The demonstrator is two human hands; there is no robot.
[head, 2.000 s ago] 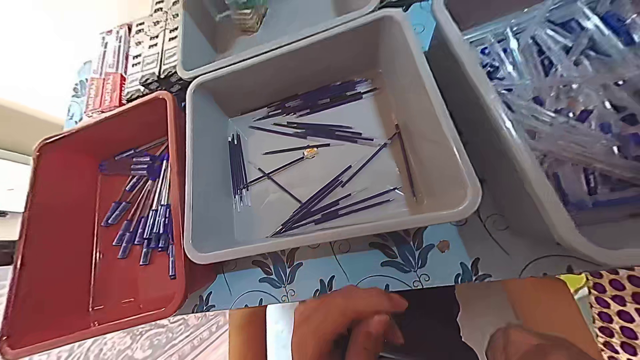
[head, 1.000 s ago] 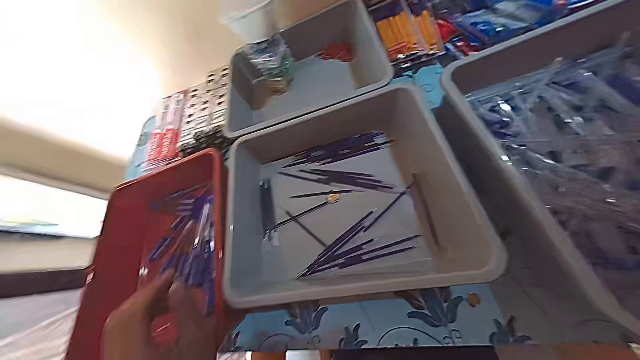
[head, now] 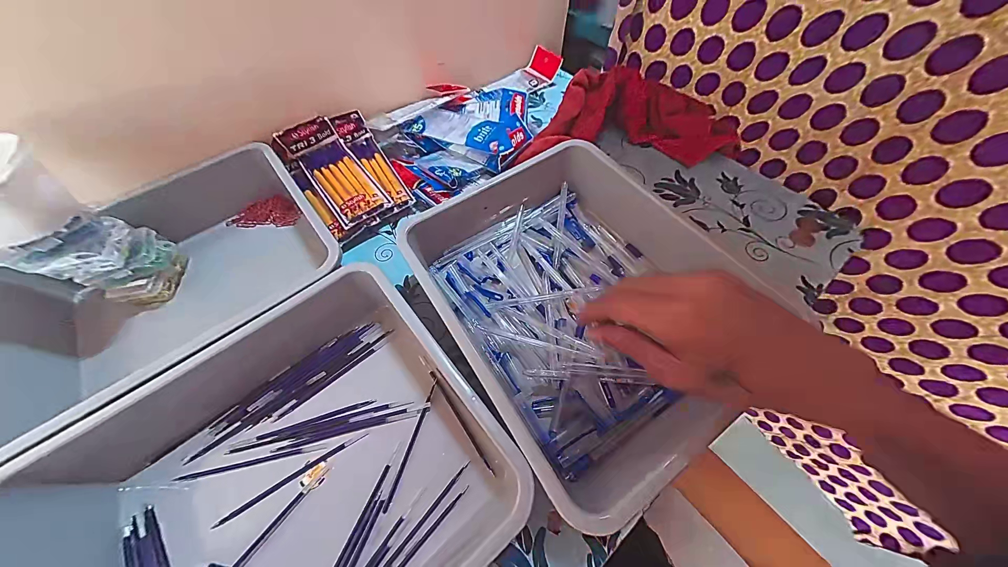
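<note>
My right hand [head: 677, 335] reaches in from the right over a grey plastic tub [head: 579, 512], its fingertips at the clear plastic pen barrels [head: 543, 315] heaped inside. Whether the fingers pinch a barrel cannot be made out. Blue pen parts lie among the barrels. To the left, a second grey tub [head: 516, 480] holds dark ink refills [head: 307, 386] in loose bunches, with a small yellow and white piece [head: 314, 476] among them. My left hand is out of view.
A third grey tub [head: 335, 252] at the left holds small red pieces [head: 266, 212] and a clear plastic bag [head: 118, 256]. Behind are packs of yellow pens [head: 346, 185], blue printed pouches [head: 480, 122] and a red cloth [head: 622, 118]. A curtain with purple dots [head: 898, 118] hangs at right.
The view has swung far to the right. One second ago a hand was at the red tub of blue-capped pens; now that tub is out of view and my right hand is over the barrels.
</note>
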